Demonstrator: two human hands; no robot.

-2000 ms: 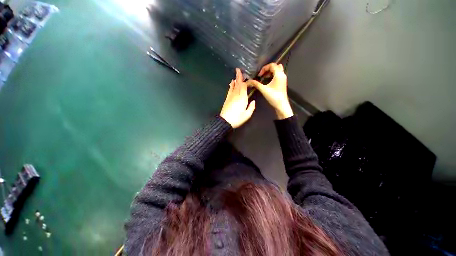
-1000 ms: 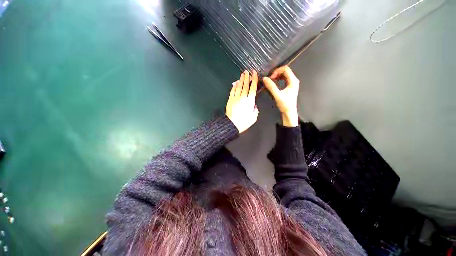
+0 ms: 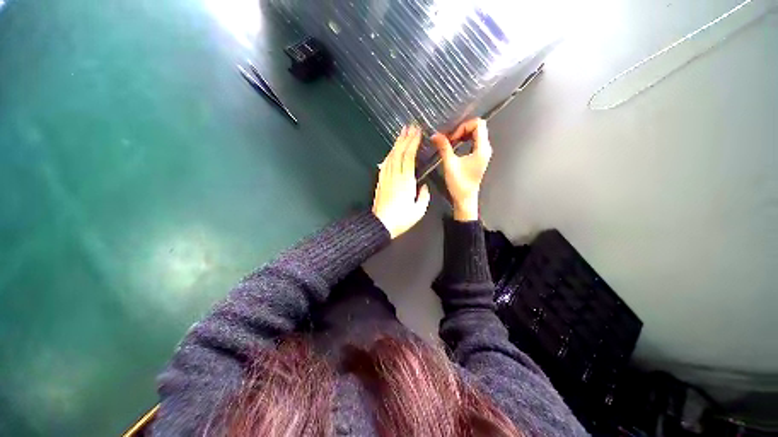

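A tall stack of clear ribbed blister trays (image 3: 401, 64) stands at the table's right edge. My left hand (image 3: 398, 186) lies nearly flat, fingers extended, with its fingertips against the stack's near corner. My right hand (image 3: 464, 166) is just right of it, at the same corner. Its thumb and bent forefinger are close together against the tray edges. Whether they pinch a tray is hidden by glare and the fingers.
Dark tweezers (image 3: 268, 92) and a small black block (image 3: 307, 60) lie on the green mat (image 3: 111, 171) left of the stack. A black ridged object (image 3: 571, 311) is below the table edge at the right. A pale looped cord (image 3: 648, 75) lies at the upper right.
The view has shifted, so the white bits and grey-black row at the lower left are out of frame. Both hands stay at the stack's corner; the right thumb and forefinger are now against it.
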